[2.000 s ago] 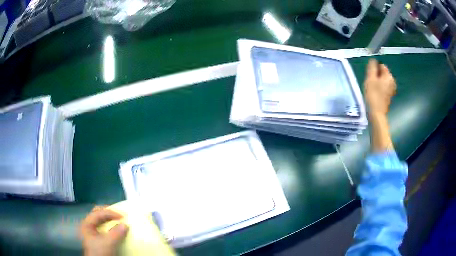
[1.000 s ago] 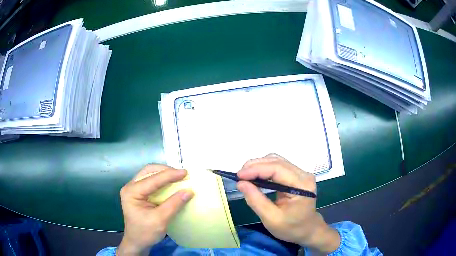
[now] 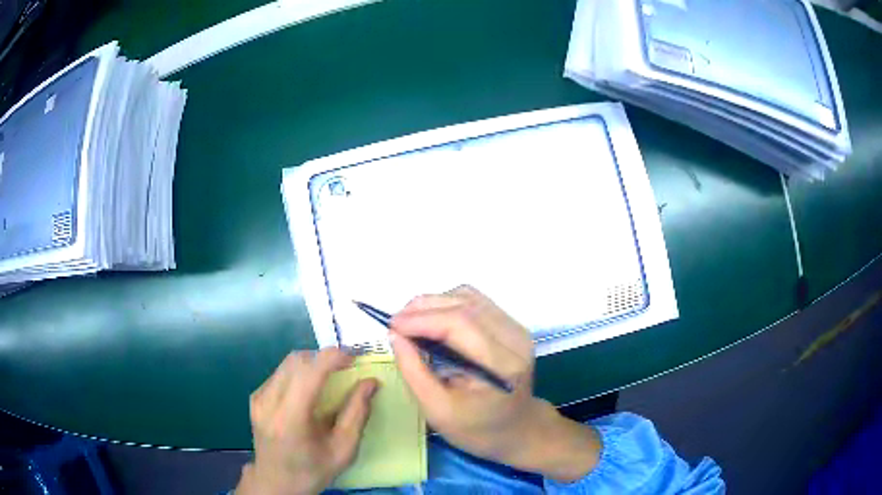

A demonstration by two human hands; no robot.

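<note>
A back cover, glaring white with a dark outline, lies flat on a white interleaf sheet in front of me. A small square opening shows at its far left corner and dotted grilles at its near corners. My left hand holds a yellow sticker sheet at the cover's near left edge. My right hand holds black tweezers like a pen, the tips pointing left over the cover's near left part. Whether a sticker is on the tips I cannot tell.
A stack of covers stands at the left of the green bench. Another stack stands at the far right. A thin cord-like thing lies below it. A white strip crosses the bench behind.
The right hand, first away at the right stack, came to the sheet with tweezers; the tips are now off the sheet, over the cover. The sheet moved to the cover's near edge. The view shifted.
</note>
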